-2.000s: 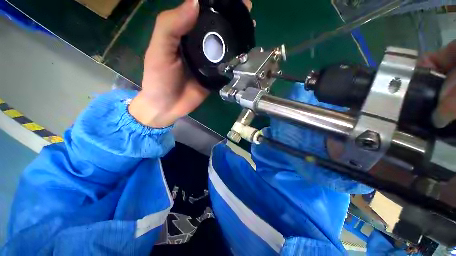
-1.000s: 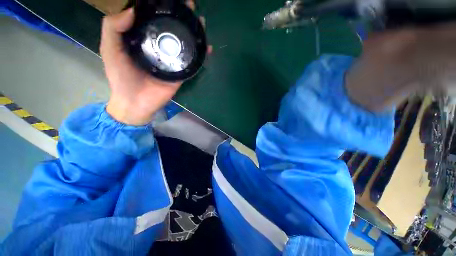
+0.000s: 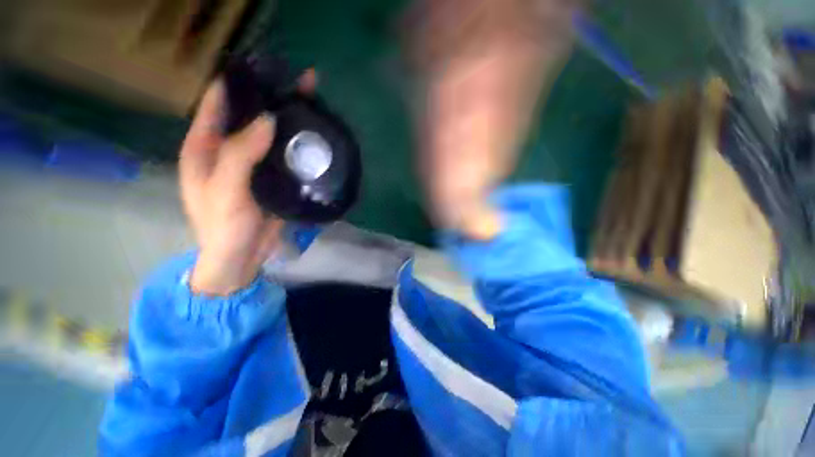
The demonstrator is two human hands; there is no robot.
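A round black housing (image 3: 326, 189) with a pale round centre is held above the bench, left of the middle of the view. My left hand (image 3: 223, 178) grips it from its left side, with fingers around its rim. My right hand (image 3: 483, 98) is raised at the top middle, to the right of the housing and apart from it. It is strongly blurred, so its fingers and anything in them cannot be made out. The screwdriver cannot be made out.
The green bench top (image 3: 380, 116) lies beneath the hands. Cardboard stacks stand at the upper left (image 3: 98, 45) and at the right (image 3: 728, 232). A blurred blue edge runs along the left, with grey floor and striped tape (image 3: 89, 339) below.
The screwdriver has left the housing and gone from view. My right hand has moved from the right towards the top middle. The housing has moved lower and to the left, and the view has turned.
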